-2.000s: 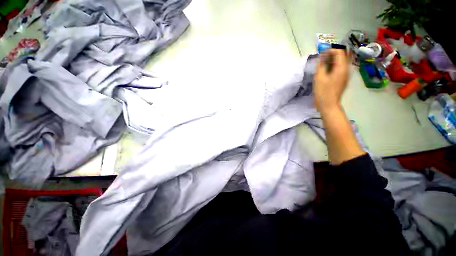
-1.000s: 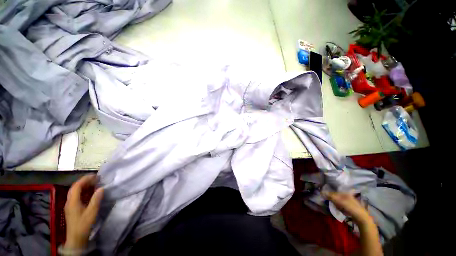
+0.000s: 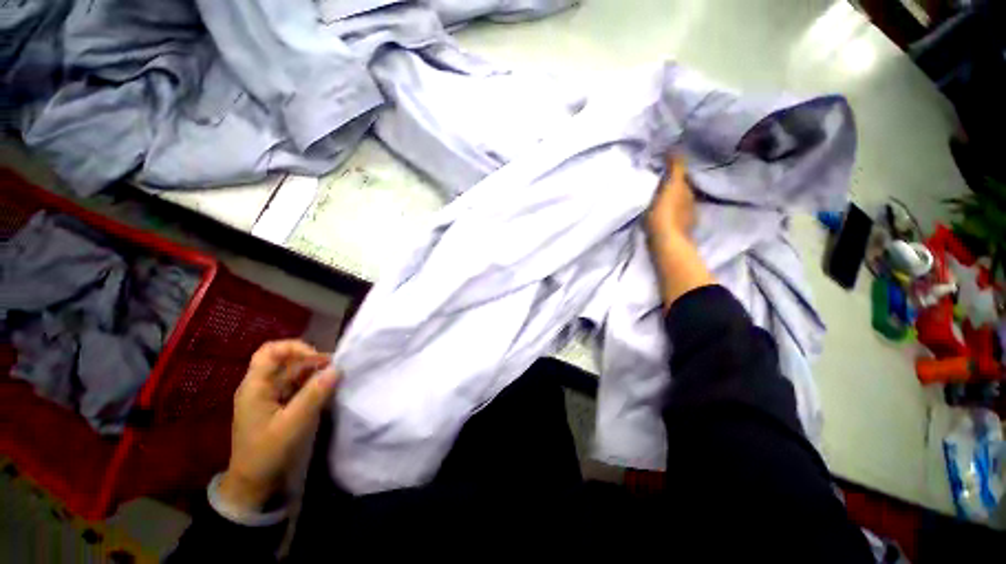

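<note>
A light grey-lilac work jacket (image 3: 496, 253) lies bunched over the table's front edge and hangs down near the body. My left hand (image 3: 276, 413) pinches the fabric's edge at the lower left between thumb and fingers. My right hand (image 3: 673, 209) is on the jacket at its upper middle, its fingertips partly hidden against the cloth; its grip cannot be told. A dark opening in the cloth shows to the right of my right hand. No snips can be seen.
More grey garments (image 3: 199, 88) are heaped at the table's back left. A red crate (image 3: 204, 320) with grey cloth stands on the floor at left. At right on the table (image 3: 860, 386) lie a black phone (image 3: 849, 246), an orange bottle (image 3: 943, 369) and a blue-and-white packet (image 3: 974, 463).
The view has turned left. My right hand has come from the cloth below the table's edge at right onto the jacket's middle. My left hand now pinches the jacket's edge.
</note>
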